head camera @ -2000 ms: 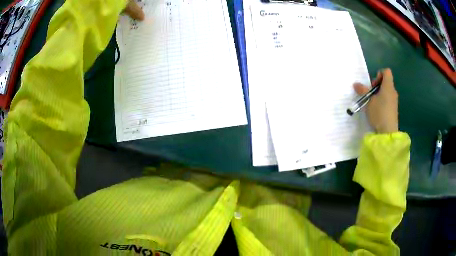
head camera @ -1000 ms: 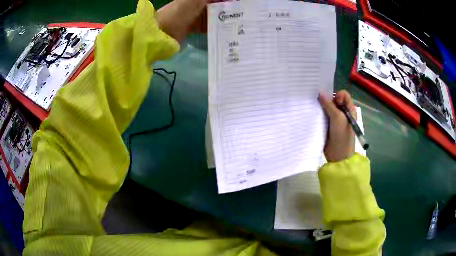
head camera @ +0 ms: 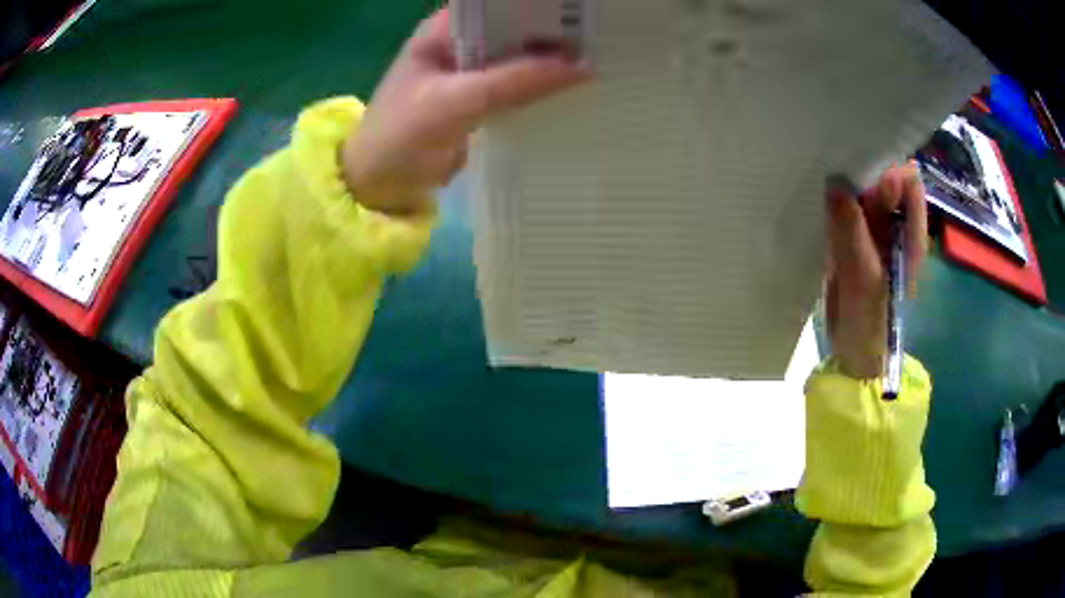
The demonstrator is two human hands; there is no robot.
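Note:
A stack of printed QC sheets (head camera: 654,234) is raised above the bench, its top part blurred. My left hand (head camera: 426,111) holds the stack at its upper left, thumb over the front. My right hand (head camera: 870,257) is at the stack's right edge, with the fingertips on the sheets, and also holds the pen (head camera: 895,304), which points down. Another white sheet (head camera: 701,438) lies on the green bench beneath, partly hidden by the stack. A small white device (head camera: 737,506) is at that sheet's lower edge.
Display units with exposed boards lie on red-edged pads at the left (head camera: 103,193) and the right (head camera: 975,187). More units (head camera: 41,391) are at the lower left. A small blue-and-clear item (head camera: 1006,453) and a black block (head camera: 1043,430) are at the right edge.
The single sheet held up a second ago is no longer seen flat in front; a thicker stack is now raised and bent at the upper right. My left hand has come lower into view.

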